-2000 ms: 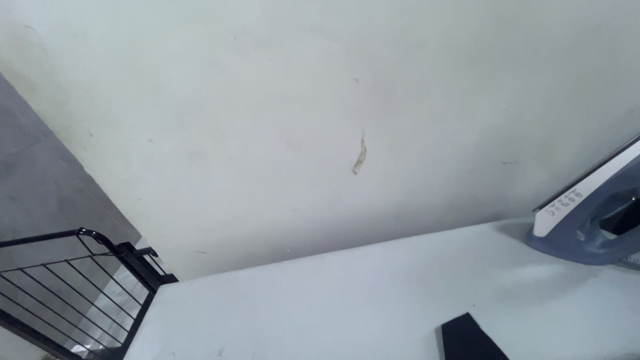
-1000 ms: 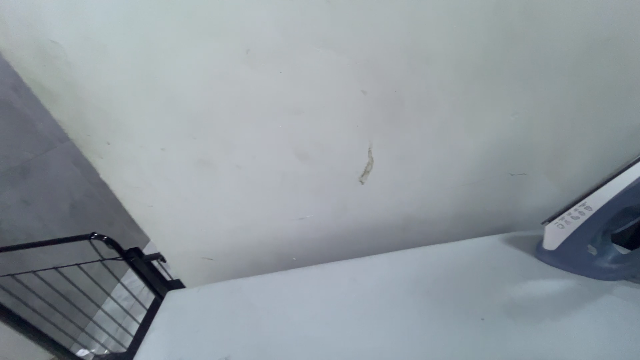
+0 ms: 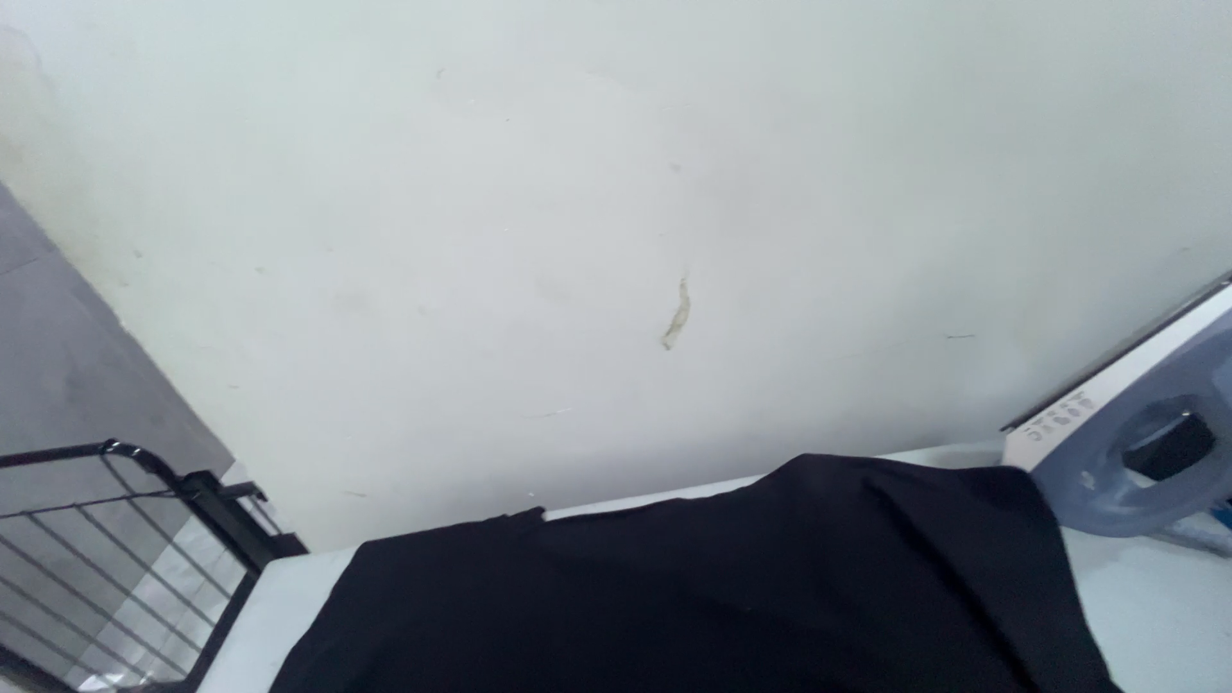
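Neither my left hand nor my right hand shows in the head view. A black cloth [image 3: 693,587] is spread over the white surface [image 3: 1155,597] at the bottom of the view, with a fold running down its right part. Its lower part runs out of the frame. At the right edge a blue-grey and white clothes iron [image 3: 1107,481] stands beside the cloth, partly cut off by the frame. The cloth's upper right corner comes up to the iron's side.
A pale wall [image 3: 577,241] with a small scuffed mark rises behind the surface. At the lower left a black metal wire rack [image 3: 115,500] adjoins the surface's left end. Grey flooring or wall shows beyond it.
The black cloth now covers much of the white surface. One second ago no cloth showed there; two seconds ago only a small black piece was visible at the bottom edge.
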